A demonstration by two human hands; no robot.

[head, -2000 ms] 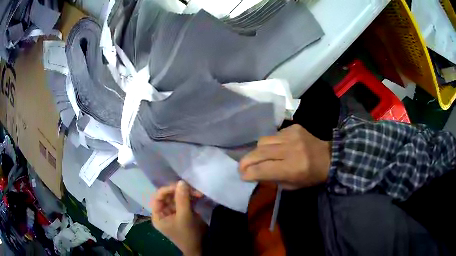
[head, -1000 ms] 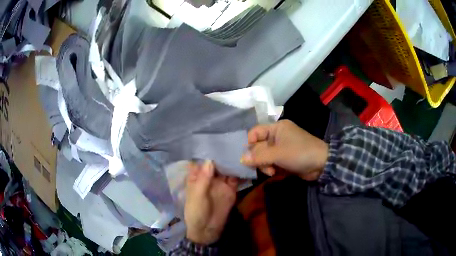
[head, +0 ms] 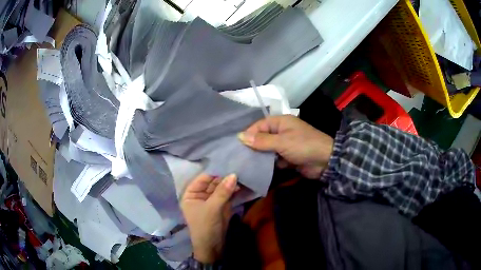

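A thick bundle of grey cut panels (head: 211, 58) lies fanned out in front of me, bound round its middle by a white knotted fabric strip (head: 132, 100). My right hand (head: 290, 142) pinches the upper edge of a grey panel (head: 248, 163) at the bundle's near end. A thin pale stick, possibly a marking pen (head: 259, 97), sticks up from behind the right hand's fingers. My left hand (head: 208, 208) pinches the same panel's lower edge between thumb and fingers. The left fingertips are partly hidden.
A white table edge (head: 337, 39) runs behind the bundle. A yellow slotted basket (head: 422, 52) and a red plastic stool (head: 390, 111) are at the right. Brown cardboard (head: 26, 137) lies at the left. White pattern pieces (head: 89, 182) hang beside the bundle. Fabric scraps (head: 63, 256) lie at the lower left.
My left hand has moved right and up from its first place. The panel at the near end is turned differently. The pale stick now points up; it pointed down two seconds ago.
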